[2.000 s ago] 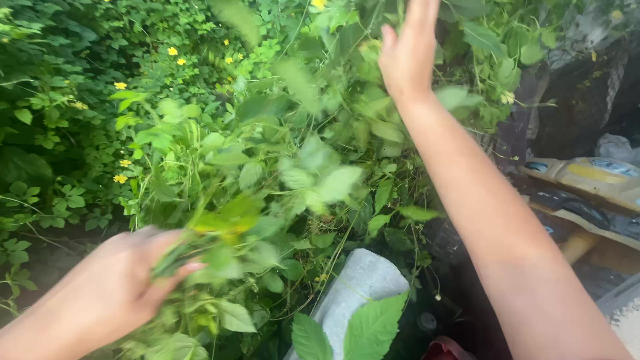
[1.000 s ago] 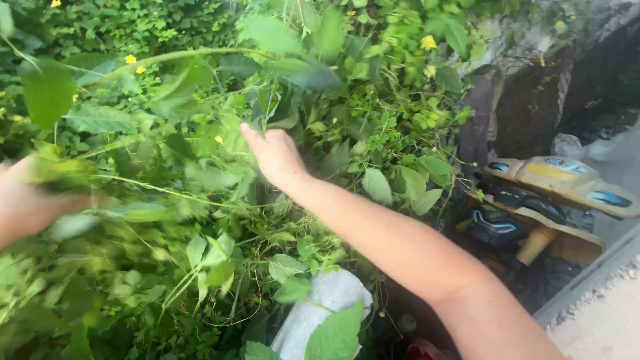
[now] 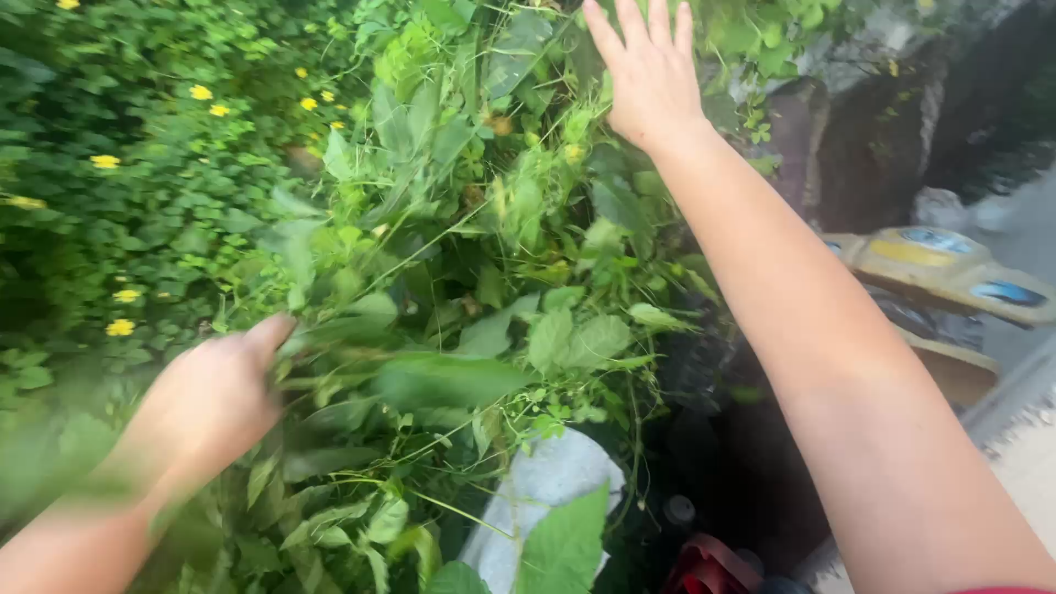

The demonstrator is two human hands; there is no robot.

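My left hand, blurred, is closed around a bunch of leafy green stems at the lower left. Farther up, my right hand has its fingers spread and reaches over tangled green vines at the top centre; its fingertips touch or nearly touch the leaves, with nothing seen in its grasp. Below the vines stands a pale grey cylindrical object, partly covered by a large leaf.
Low foliage with yellow flowers fills the left. At right lie a cream plastic object with blue ovals and a pale rough ledge. A red object sits in the dark gap at the bottom.
My right hand has moved from the middle of the vines up to the top, its fingers now spread. My left hand has come in from the left edge and shows more fully.
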